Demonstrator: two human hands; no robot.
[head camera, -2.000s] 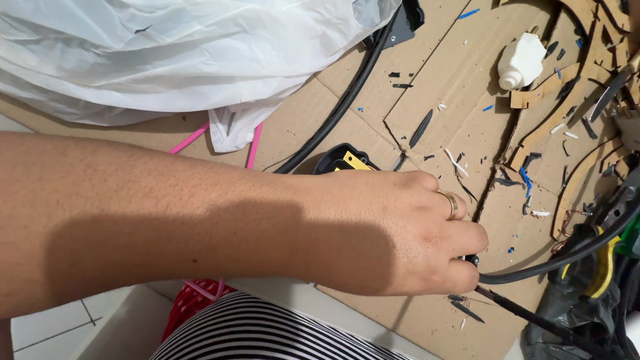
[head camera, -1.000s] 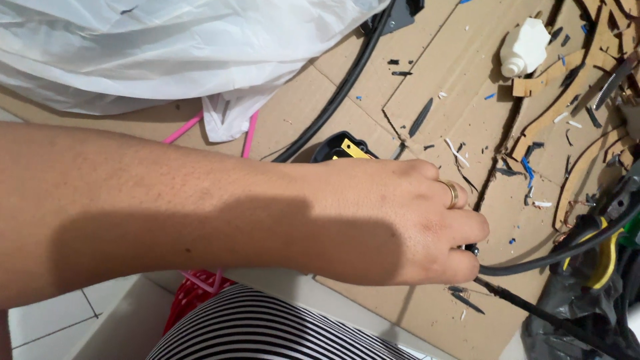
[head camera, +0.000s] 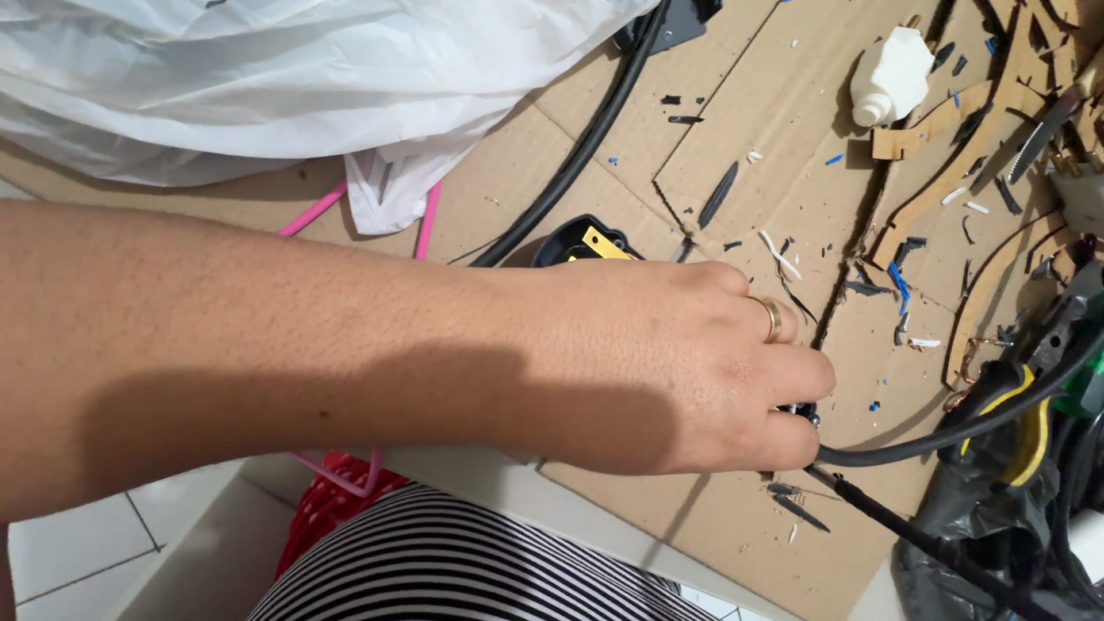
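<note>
My left hand (head camera: 690, 371), palm down with a gold ring on one finger, curls over a black plastic housing (head camera: 565, 241). Yellow metal strips (head camera: 606, 244) show in the housing's far end, beyond the wrist. Between the fingertips a small black end with screws (head camera: 809, 414) is visible; the hand hides whatever lies between these ends. A black cable (head camera: 906, 450) runs right from the fingertips, and a thinner dark rod or cord (head camera: 897, 522) slants down right beside it. My right hand is not in view.
White plastic bag (head camera: 259, 86) lies upper left, beside a thick black cable (head camera: 595, 129). Cardboard (head camera: 638, 517) carries insulation scraps, a white plug (head camera: 893, 78) and curved brown cut pieces (head camera: 931, 129). Yellow-and-black tool handles (head camera: 1031, 440) rest on black plastic at right.
</note>
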